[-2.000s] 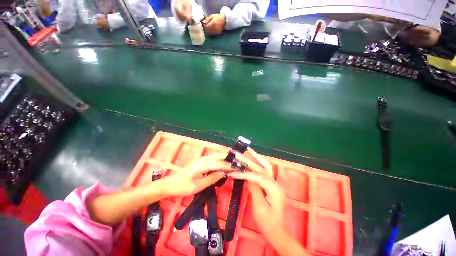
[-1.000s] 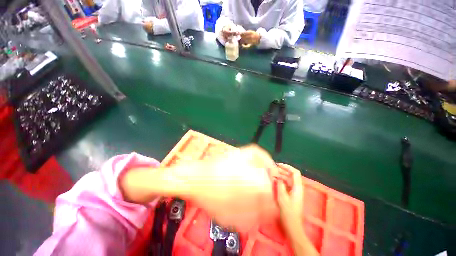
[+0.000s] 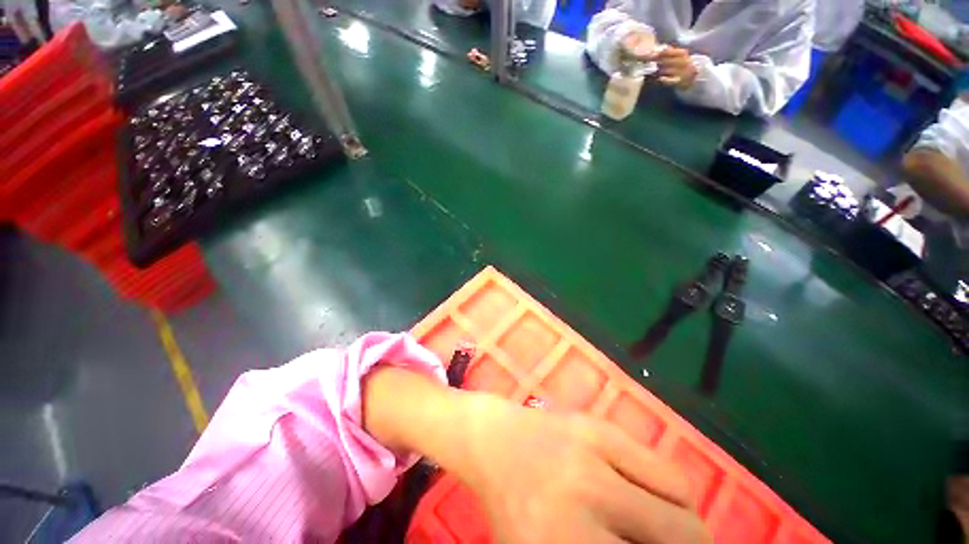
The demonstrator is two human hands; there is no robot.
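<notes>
My left hand [image 3: 563, 473], in a pink sleeve, reaches over the orange-red compartment tray [image 3: 521, 338]. Its back faces up, its fingertips are near the picture's bottom edge, and whatever is under the palm is hidden. A black watch strap [image 3: 460, 363] shows in the tray beside my wrist, and more dark straps are partly covered by the sleeve. One smartwatch [image 3: 693, 293] and another smartwatch [image 3: 730, 308] lie side by side on the green bench beyond the tray. My right hand is not in view.
A black tray of small shiny pieces [image 3: 228, 159] is at the left, beside stacked red trays [image 3: 64, 138]. A metal post [image 3: 319, 80] stands near it. Across the bench are a black bin [image 3: 749, 168] and a person's hands with a small bottle [image 3: 622, 96].
The view has turned, showing more of the left side. The pair of watches appeared on the bench between the two earlier frames. My right hand has left the picture, and my left hand is lower over the tray.
</notes>
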